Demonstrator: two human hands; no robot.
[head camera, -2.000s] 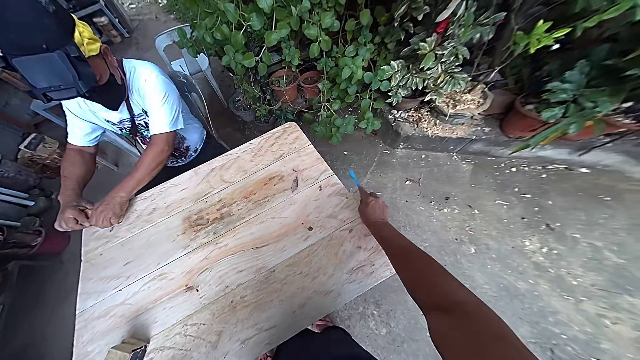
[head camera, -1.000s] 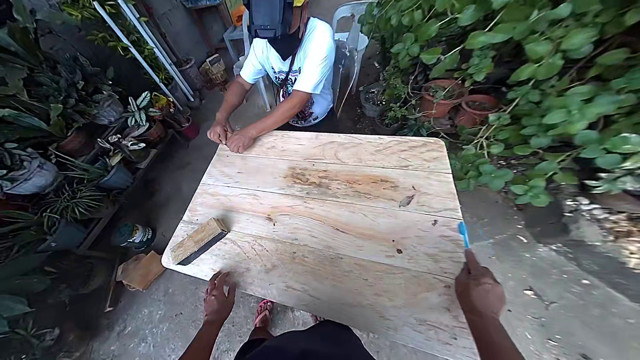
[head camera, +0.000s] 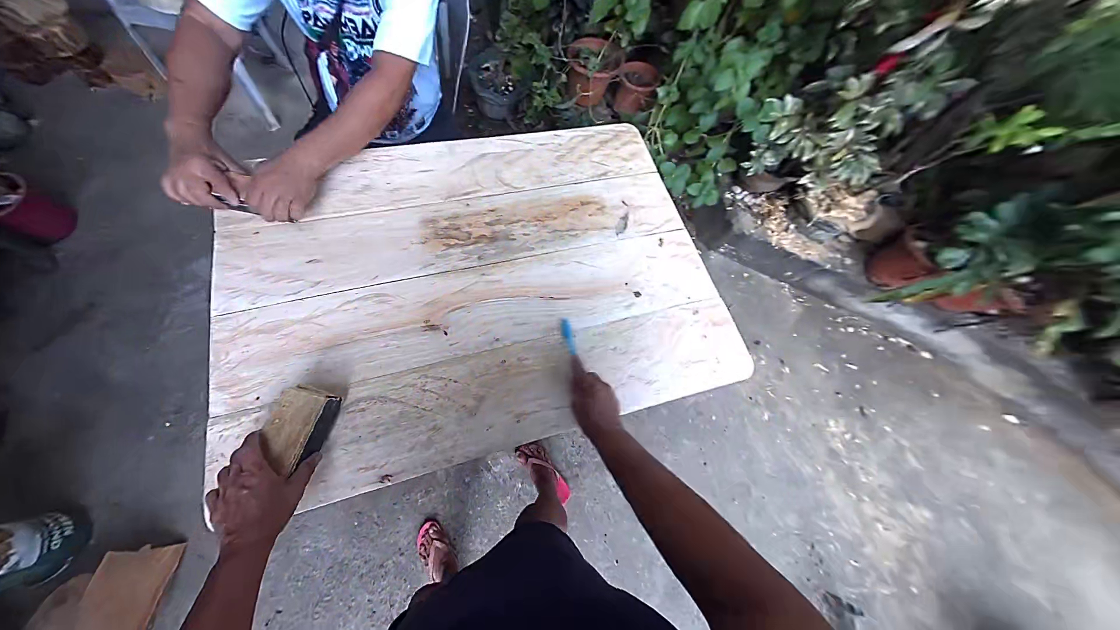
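A pale wooden tabletop (head camera: 472, 297) of several planks, with a brown stained patch, lies in front of me. At its near left corner my left hand (head camera: 258, 490) grips a block with a tan face and a dark side (head camera: 300, 429), perhaps a sanding block. My right hand (head camera: 595, 402) is closed around a thin tool with a blue tip (head camera: 567, 336), held over the near planks; its exact kind is blurred. Across the tabletop, a co-worker's two hands (head camera: 254, 184) hold a small dark object at the far left corner.
Terracotta pots (head camera: 591, 74) and leafy plants stand behind the far right corner. A concrete curb (head camera: 814, 280) runs along the right. On the floor at lower left are a container (head camera: 44, 547) and a brown flat piece (head camera: 131, 586). My feet are by the near edge.
My left hand, beside the near edge a second ago, now holds the block that lay on the tabletop. My right hand has moved from the right edge inward with the blue-tipped tool. The view has shifted.
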